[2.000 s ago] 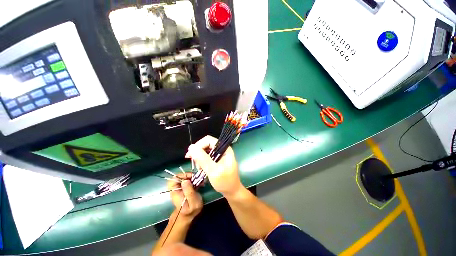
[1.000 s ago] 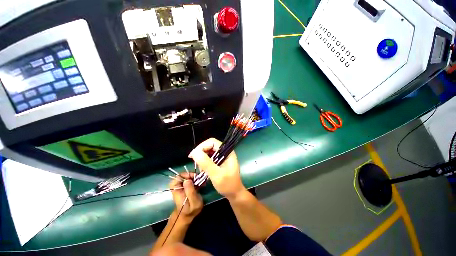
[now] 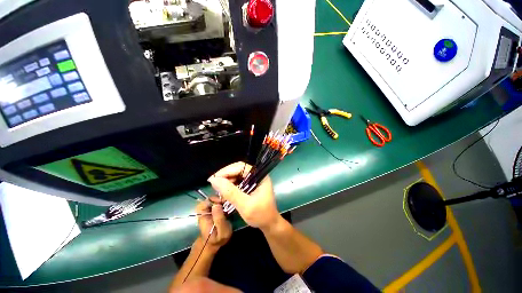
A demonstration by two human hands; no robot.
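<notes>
My right hand point(image 3: 252, 197) holds a bundle of black wires point(image 3: 264, 161) with orange-red tips fanned at the upper end and pale ends at the lower end. One wire with an orange tip point(image 3: 251, 140) stands apart, left of the fan. My left hand point(image 3: 214, 222) is against the bundle's lower end, its fingers closed on a few loose wires that stick out to the left and downward. The fingertips of both hands are close together. The machine's metal-lined slot point(image 3: 209, 130) is above my hands, with no wire seen in it.
The black machine has a touchscreen point(image 3: 43, 84) and red knob point(image 3: 259, 12). A blue bin point(image 3: 300, 126), yellow-handled pliers point(image 3: 327, 118) and orange scissors point(image 3: 378, 133) lie right. A second wire pile point(image 3: 121, 210) and paper point(image 3: 35, 229) lie left. A white machine point(image 3: 409, 63) stands right.
The wire that ran up to the slot has come away from it and now stands beside the bundle with an orange tip. The mechanism in the machine's window has changed position.
</notes>
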